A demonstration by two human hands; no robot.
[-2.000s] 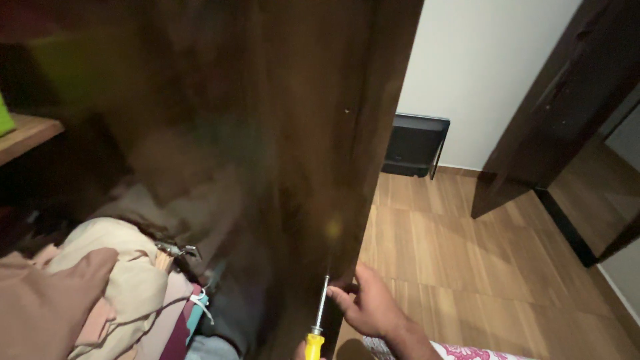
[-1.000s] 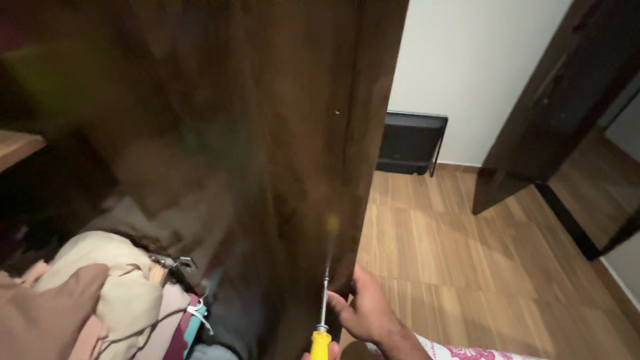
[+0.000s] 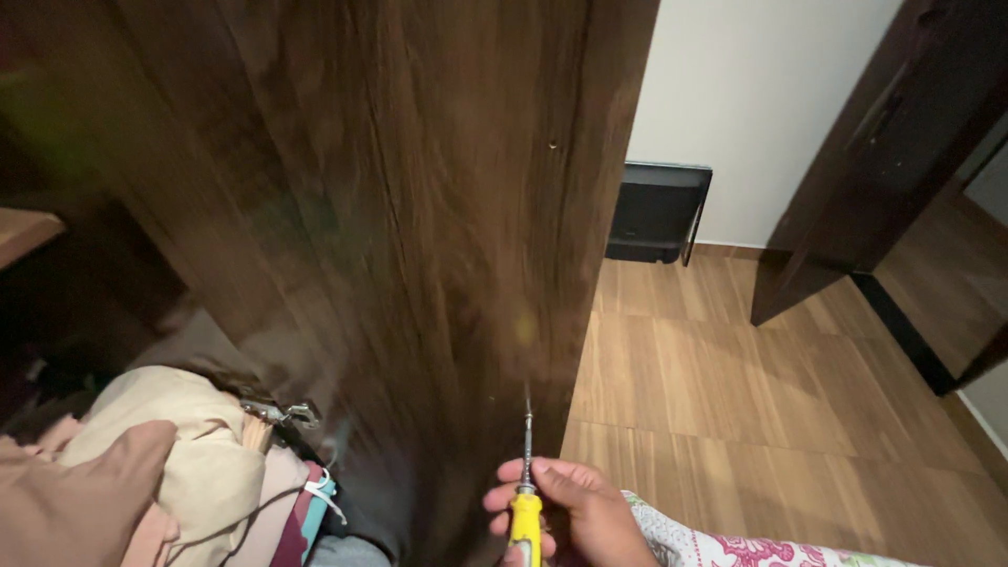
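A screwdriver with a yellow handle [image 3: 526, 516] points up toward the dark wood-grain cabinet door [image 3: 465, 236], its tip at a small screw near the door's lower right edge. My left hand [image 3: 516, 551] is mostly hidden; a few of its fingertips show around the yellow handle at the bottom edge. With thumb and fingers, my right hand [image 3: 579, 500] grips the metal shank [image 3: 527, 457] just above the handle. Higher on the door is a small hole or screw head [image 3: 553, 145]. A metal hinge [image 3: 295, 415] shows at the left.
Folded clothes [image 3: 189, 449] are piled at lower left, below a wooden shelf edge [image 3: 27, 232]. A flat black panel [image 3: 657, 213] leans on the white wall. Right of it stands a dark door [image 3: 835, 157] over the wood-look floor [image 3: 709, 378]. Patterned fabric [image 3: 748, 547] lies at the bottom.
My right hand has moved from the door's edge onto the screwdriver's shank, with fingers now on both sides of it. The screwdriver stays pointed at the door.
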